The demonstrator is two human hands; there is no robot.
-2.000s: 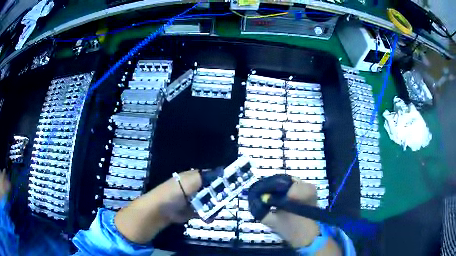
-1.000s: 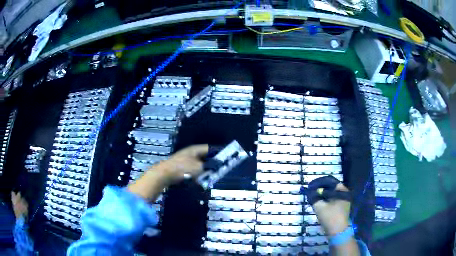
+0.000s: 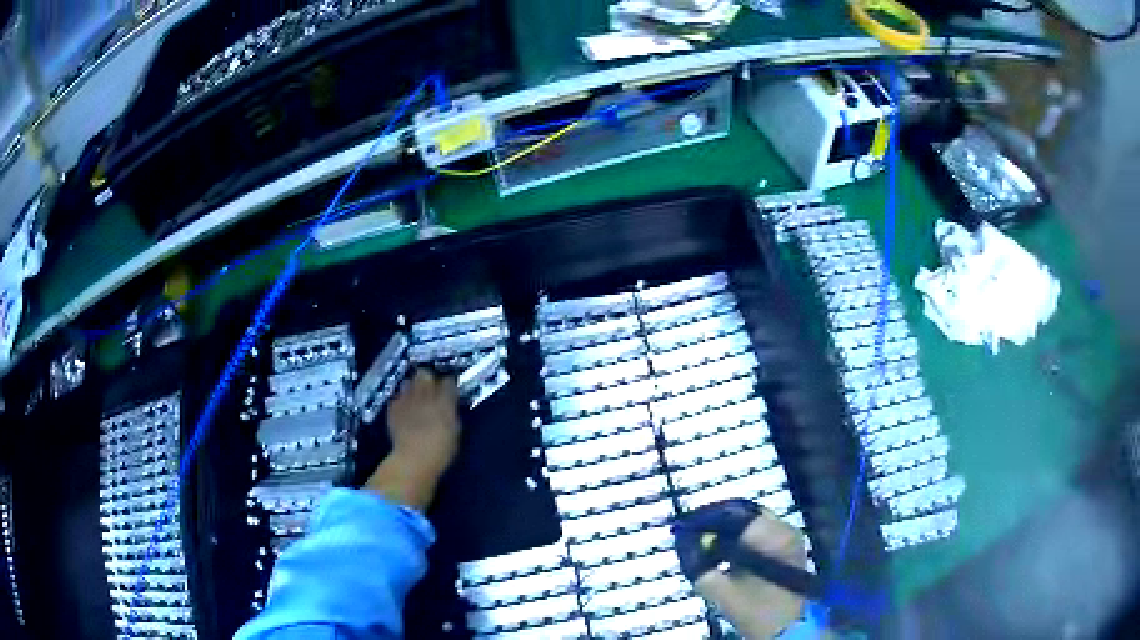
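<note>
Silvery multi-opening metal housings (image 3: 609, 423) lie in columns in a black tray (image 3: 600, 245). My left hand (image 3: 425, 423) reaches to the short upper group of housings, its fingers on a tilted housing (image 3: 483, 376) just below that group. Its fingertips are partly hidden. My right hand (image 3: 748, 565), with black coverings on thumb and fingers, holds a dark hand tool (image 3: 785, 575) with a small yellow mark, over the lower right of the housing columns. The tool's tip cannot be made out.
A housing column (image 3: 879, 363) lies on the green mat at right, beside a crumpled white cloth (image 3: 988, 288). A blue coiled cord (image 3: 256, 328) crosses the trays at left. Behind are a rail (image 3: 281, 196), a white box device (image 3: 819, 131) and a deep black bin (image 3: 294, 106).
My left hand has carried the housing from mid-tray up to the short upper group. My right hand has stayed low with the tool. The view has turned and shifted, showing more behind the rail.
</note>
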